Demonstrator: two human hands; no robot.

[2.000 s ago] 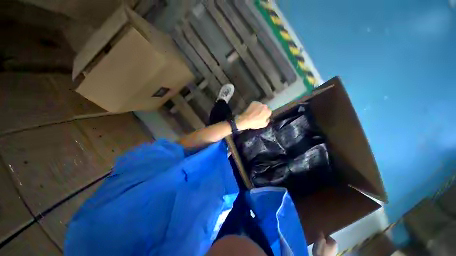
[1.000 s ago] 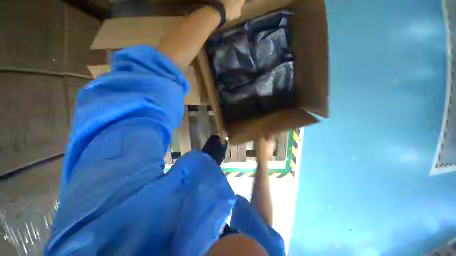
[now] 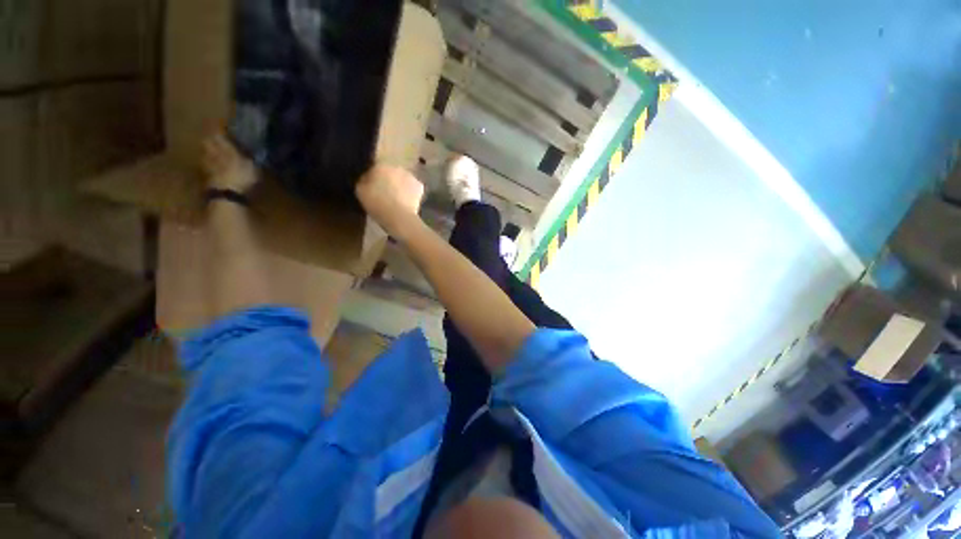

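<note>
An open brown carton (image 3: 413,90) is at the upper left, cut off by the top edge. Dark shiny grey packed bags (image 3: 300,100) lie inside it, blurred. My left hand (image 3: 227,168), with a dark band at the wrist, is on the carton's near left edge, its fingers partly blurred. My right hand (image 3: 390,194) is closed on the carton's near right corner. The carton is above another brown carton (image 3: 253,276); whether it rests on that carton cannot be told.
Brown cartons (image 3: 74,121) stand along the left. A wooden pallet (image 3: 516,90) lies right of the carton, inside green and yellow-black floor tape (image 3: 590,195). My legs and shoes (image 3: 462,179) are beside it. More cartons (image 3: 896,342) and cluttered goods are at the lower right.
The carton with the bags has moved from upper centre to upper left, over the pallet side, and turned. Both hands have moved left with it. The view has turned, showing more floor.
</note>
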